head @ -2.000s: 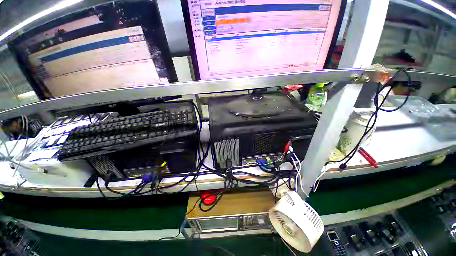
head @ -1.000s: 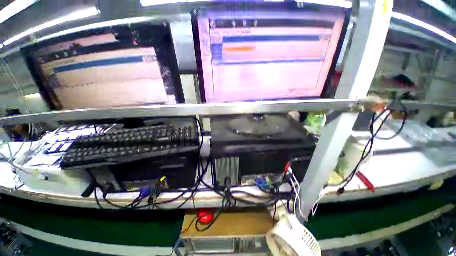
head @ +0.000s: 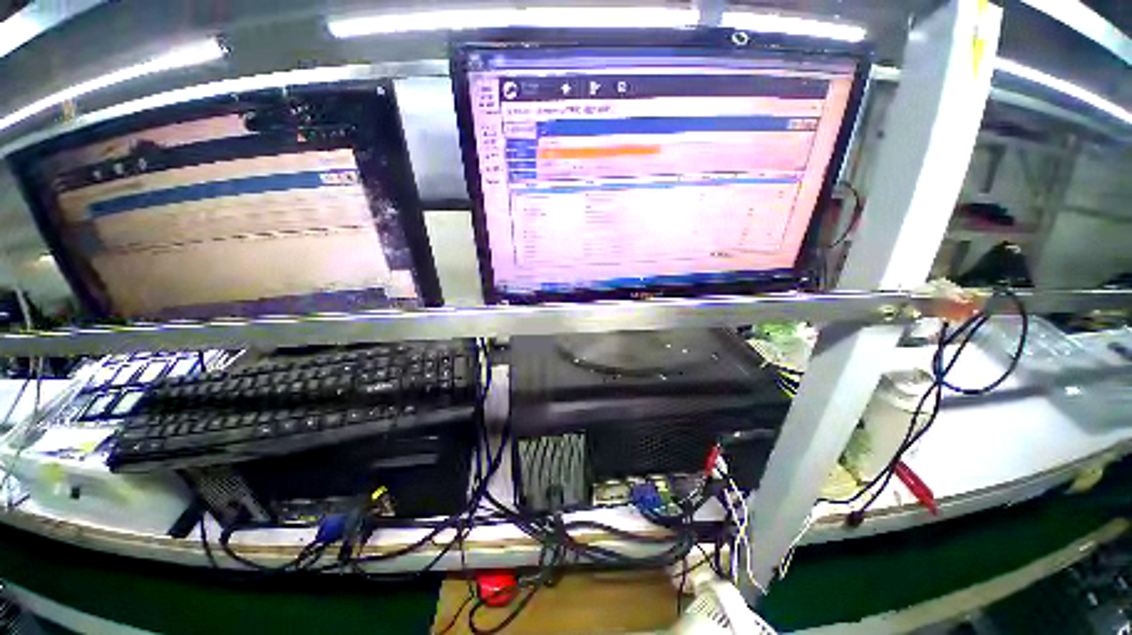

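Observation:
No hand is in view. The test monitor stands upright in front of me, its pinkish-white screen showing a blue bar and an orange strip. The second monitor, dimmer and beige with a blue bar, is at the left. Below it a black keyboard lies on a computer case. A black desktop computer sits under the test monitor with tangled cables in front. At the bottom edge a red round button is on the wooden board. The white desk fan is mostly cut off.
A pale metal bar crosses the view below the monitors. A slanting white post stands right of centre. Black cables hang beside it, near a red object on the white shelf. Bright tube lights run overhead.
The view has tilted up. The monitors show more fully, while the fan and wooden board have slid down to the bottom edge. The grey instrument and the phones at lower right have left the picture.

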